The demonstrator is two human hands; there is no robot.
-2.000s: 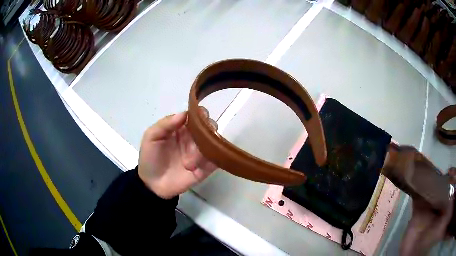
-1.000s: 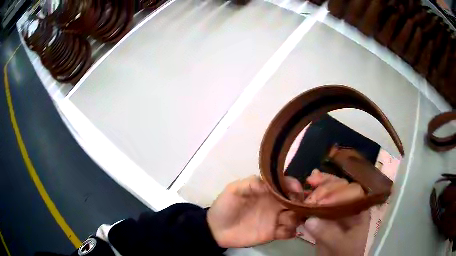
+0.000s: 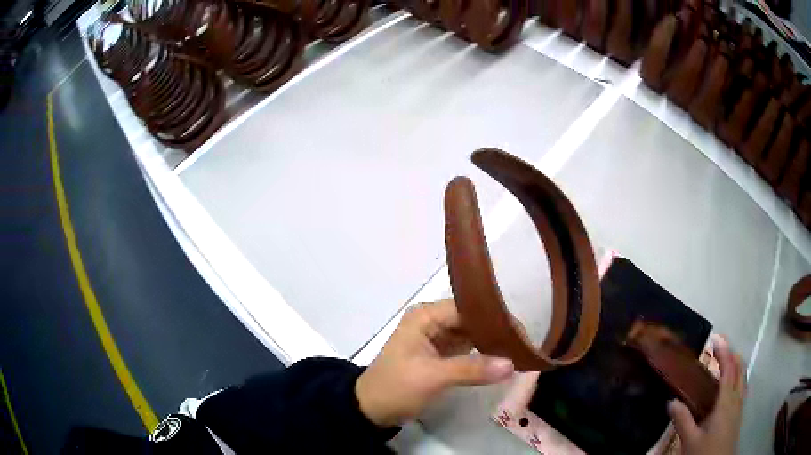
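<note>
My left hand [image 3: 427, 364] holds a brown headband [image 3: 480, 280] by its curved middle, with both ends pointing up and a dark strip on its inside. My right hand [image 3: 718, 404] is at the lower right, its fingers around a brown, shiny applicator block [image 3: 680, 369] over the black pad [image 3: 582, 382]. The block's narrow end points up and left. Under the pad is a pink backing sheet [image 3: 509, 418] with printed letters. The headband's lower curve overlaps the pad's left part in view.
Rows of brown headbands [image 3: 173, 98] line the table's far left, back and right edges [image 3: 729, 98]. Another headband [image 3: 800, 307] and part of a loose pile [image 3: 794, 422] are at the right rim. Dark floor with a yellow line [image 3: 76, 240] lies left of the pale table [image 3: 293, 178].
The headband has turned so its ends point up, and it has come away from my right hand. My right hand has moved right with the block. The view has shifted.
</note>
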